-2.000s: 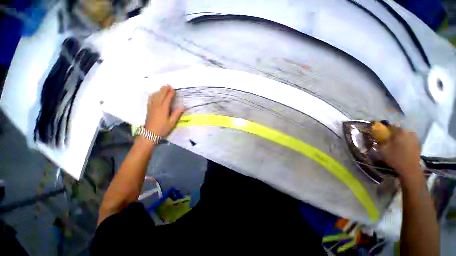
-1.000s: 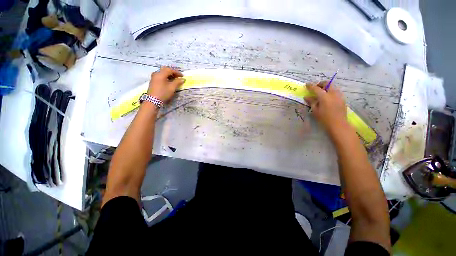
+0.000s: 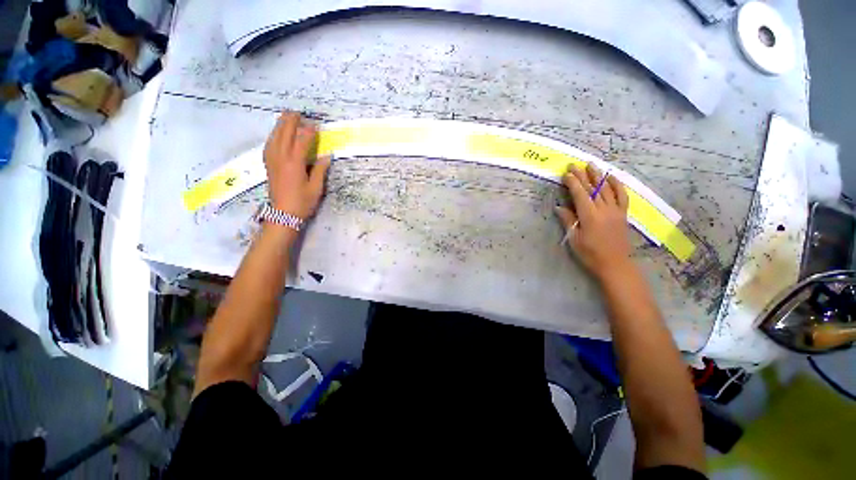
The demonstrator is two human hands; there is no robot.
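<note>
The yellow curved template (image 3: 507, 148) with handwritten marks lies on the white waistband piece (image 3: 649, 195) across the pressing table. White shows along the template's upper edge, and the yellow ends stick out at both tips. My left hand (image 3: 297, 169) lies on the left part of the template, fingers spread from the thumb, pressing it down. My right hand (image 3: 598, 211) rests on its right part with a thin blue-purple marking pen (image 3: 598, 190) between the fingers. What lies under both palms is hidden.
A wide curved band (image 3: 526, 21) lies at the table's far side. A white tape roll (image 3: 765, 37) is far right. The steam iron (image 3: 817, 319) stands at the right end, beside a scorched white cloth (image 3: 756, 272). Dark bands (image 3: 70, 253) lie on the left side table.
The iron left my right hand between the two earlier frames. Since then the template has shifted slightly left and down against the band, and both hands have flattened onto it.
</note>
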